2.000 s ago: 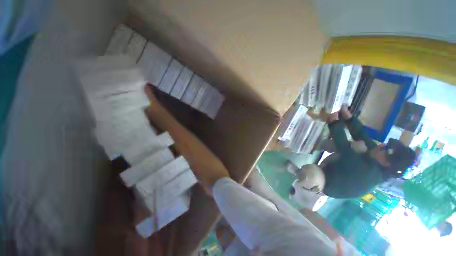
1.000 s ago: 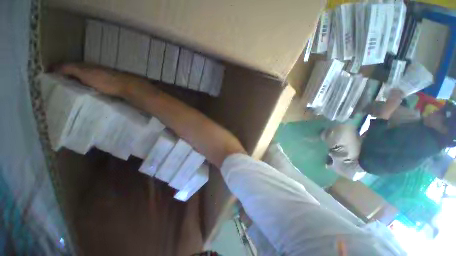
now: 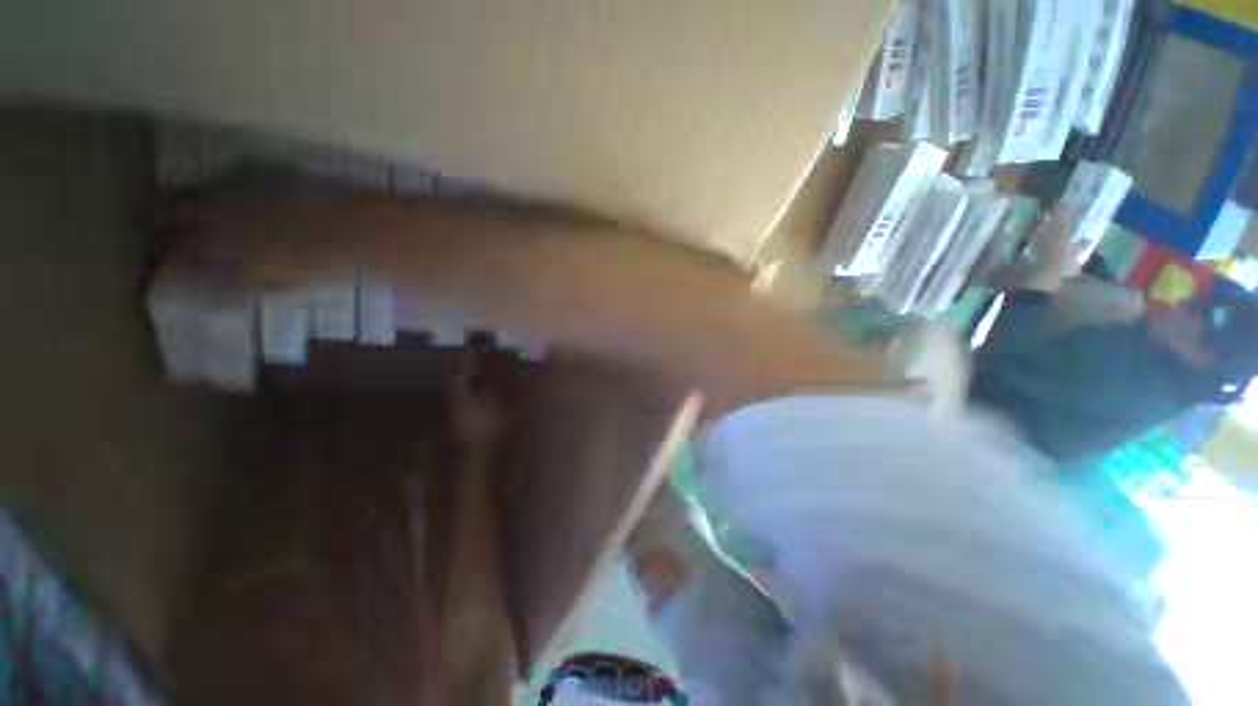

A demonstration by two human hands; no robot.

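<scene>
The large brown carton (image 3: pixel 455 83) lies open before me, its inside dark. White retail boxes (image 3: pixel 207 338) stand in a row inside, showing below my forearm. More white box ends show dimly above the forearm. My right hand (image 3: pixel 200 248) is at the left end of the rows, over the boxes; it is blurred and its fingers cannot be made out. My bare right forearm and white sleeve cross from the right. My left hand (image 3: pixel 476 393) appears dim and blurred inside the carton, just below the right end of the lower row; its grip is unclear.
A co-worker (image 3: pixel 1069 359) in dark green is at right, a hand on a white box. Piles of printed white boxes (image 3: pixel 904 228) stand beyond the carton edge. A blue-rimmed tray (image 3: pixel 1193 124) is at upper right. A black band (image 3: pixel 607 679) shows at the bottom edge.
The loose, fanned stack held low in the carton now stands as a straighter row close to the upper one. My right forearm has shifted and blurs over the boxes. The carton fills more of the left side.
</scene>
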